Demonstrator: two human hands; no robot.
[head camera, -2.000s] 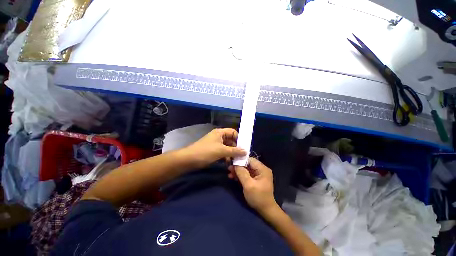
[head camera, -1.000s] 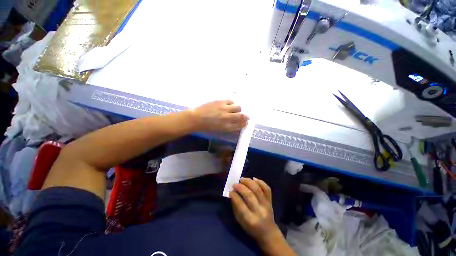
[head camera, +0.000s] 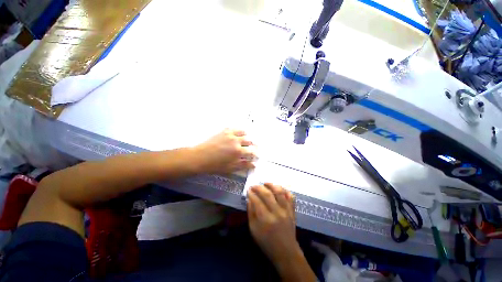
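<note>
A narrow white fabric strip (head camera: 250, 179) lies over the table's front edge and is hard to see against the white top. My left hand (head camera: 228, 151) is on the strip's far part, fingers pressed down on the tabletop. My right hand (head camera: 271, 212) holds its near end at the printed ruler (head camera: 341, 216). Both hands are just in front of the sewing machine head (head camera: 374, 118). The presser foot area (head camera: 285, 114) is washed out by the lamp. Whether the strip's far end reaches the foot cannot be seen.
Black shears (head camera: 385, 190) lie right of the hands. A brown board (head camera: 71, 49) with a white piece (head camera: 85, 85) is at the left. A pale panel (head camera: 179, 219) hangs below the front edge. A green-handled tool (head camera: 438, 242) is at the right. Blue cloth (head camera: 473, 52) is heaped at the upper right.
The view has tilted up and shows more of the machine. The strip has moved from the lap onto the table edge. My right hand has come up close to my left, which is now on the tabletop.
</note>
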